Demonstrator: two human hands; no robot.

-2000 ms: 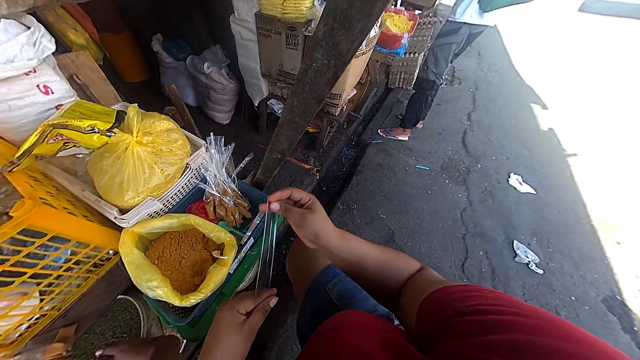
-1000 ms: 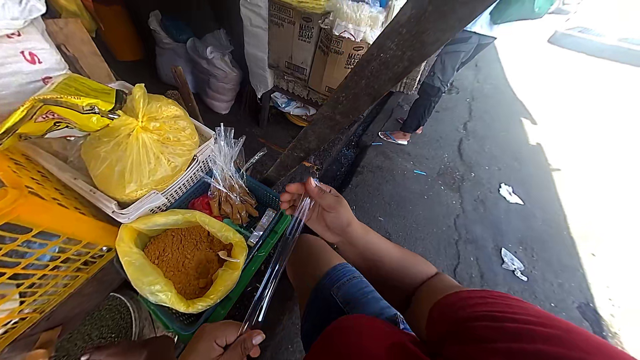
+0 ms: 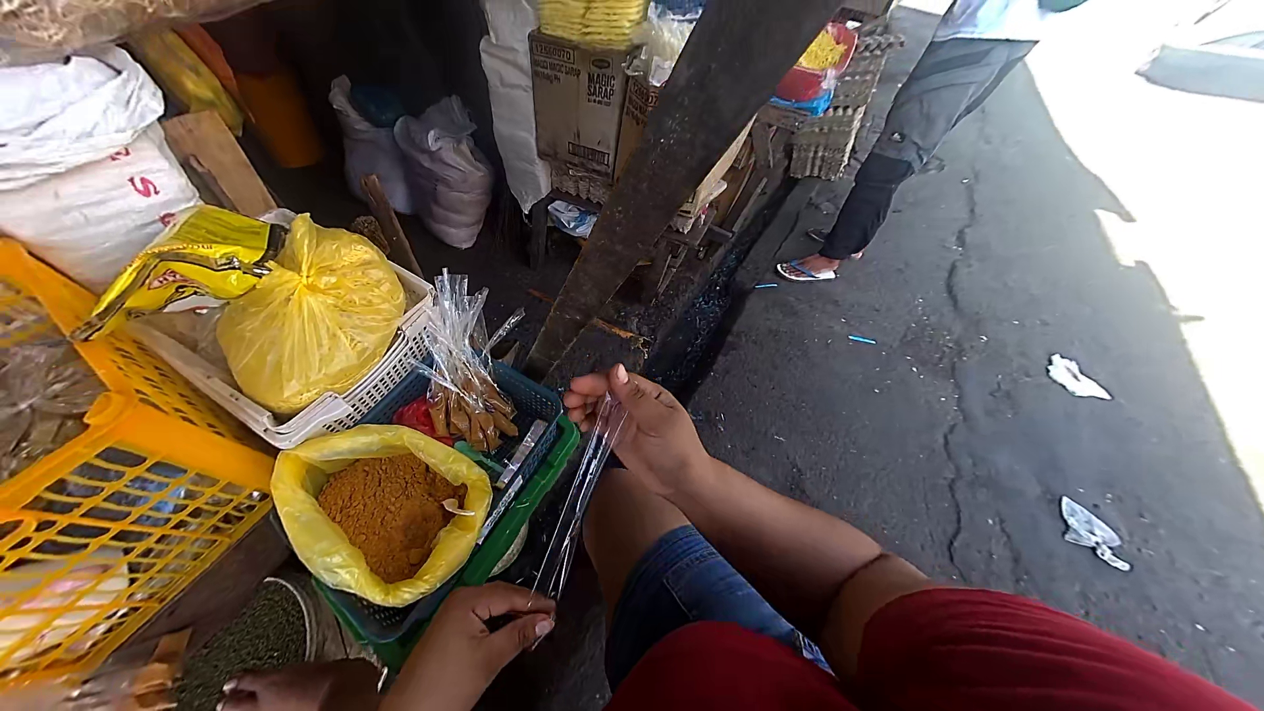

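Note:
A narrow clear plastic bag (image 3: 578,504) is stretched lengthwise between my hands, above the gap beside the green tray. My right hand (image 3: 647,425) pinches its upper end near the thumb. Thumb and fingers of my left hand (image 3: 499,627) grip the lower end. To the left, orange-brown powder (image 3: 390,509) fills a basin lined with a yellow plastic bag (image 3: 301,464); a small light-coloured handle sticks out of the powder. Behind it, small clear bags of brown powder (image 3: 469,410) stand bunched in a blue basket (image 3: 538,395), next to a flat silvery strip (image 3: 518,454).
A tied yellow bag (image 3: 311,311) sits in a white basket (image 3: 365,395). A yellow crate (image 3: 128,444) stands at left, a container of dried green herbs (image 3: 247,632) below. A dark slanted beam (image 3: 681,148) rises ahead. A person in dark trousers (image 3: 899,148) stands on the pavement.
The clear bag stays held between both hands throughout. It slants more steeply now than one second ago. The view has shifted slightly.

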